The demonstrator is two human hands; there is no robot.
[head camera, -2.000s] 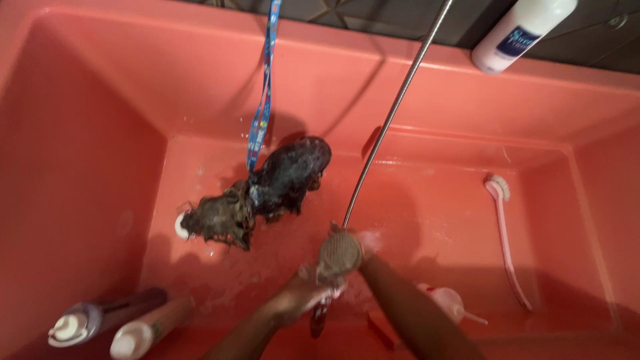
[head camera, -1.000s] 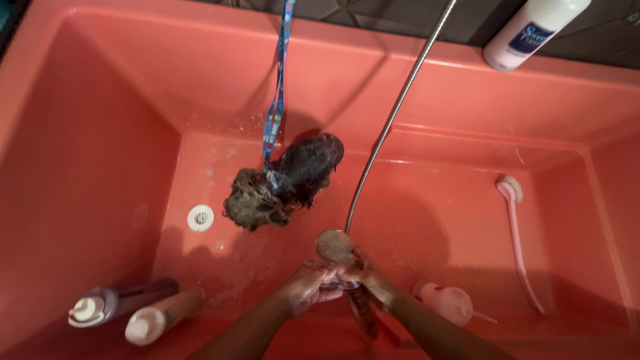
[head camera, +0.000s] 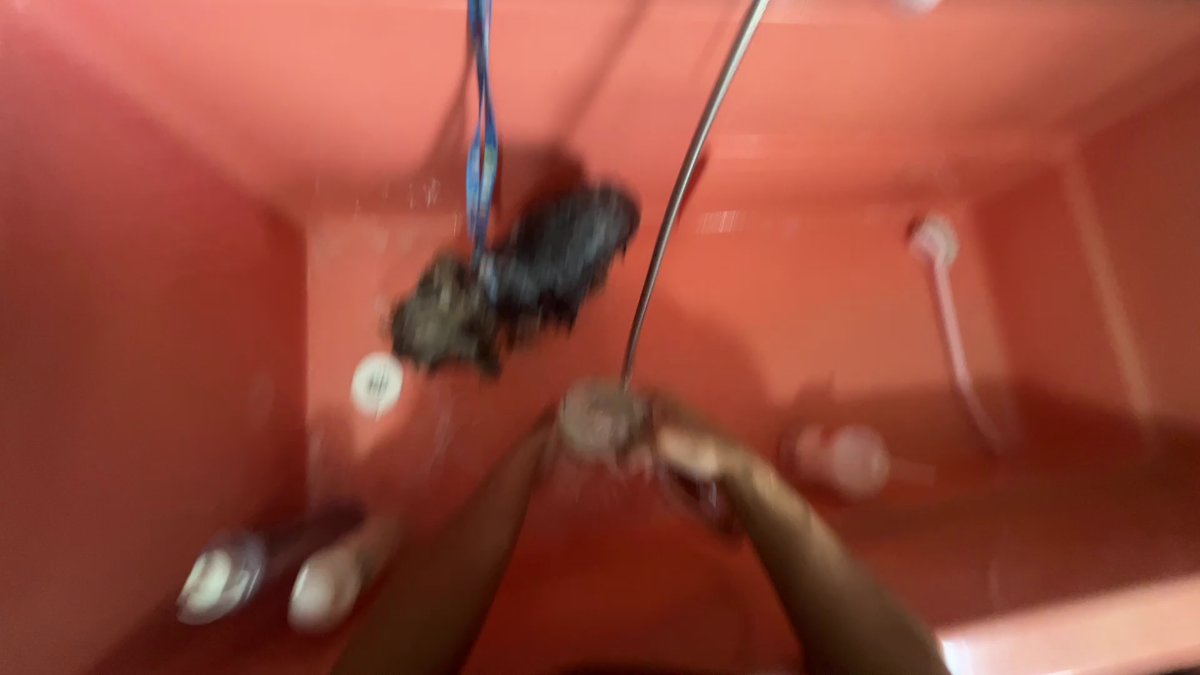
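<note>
A round shower head [head camera: 603,418] on a metal hose [head camera: 670,206] is between my hands, low in the middle of the head view. My right hand [head camera: 692,452] grips it from the right, blurred. At the left edge of the shower head, my left hand [head camera: 551,441] is mostly hidden, so its fingers cannot be made out. A small wet dog, dark on the body [head camera: 567,246] and brownish on the head [head camera: 442,323], stands in the tub above and left of my hands. A blue printed leash [head camera: 482,159] runs up from its neck.
The dog's head is close to a white drain [head camera: 378,383]. Two bottles [head camera: 220,577] [head camera: 323,591] stand in the pink tub's lower left. A translucent pink container [head camera: 855,461] lies to the right, below a long-handled brush [head camera: 952,319]. Tub walls [head camera: 122,309] surround everything.
My left hand has moved up from below the shower head to its left edge. The dog's head covered part of the drain at first; the drain now shows beside it. The view has blurred.
</note>
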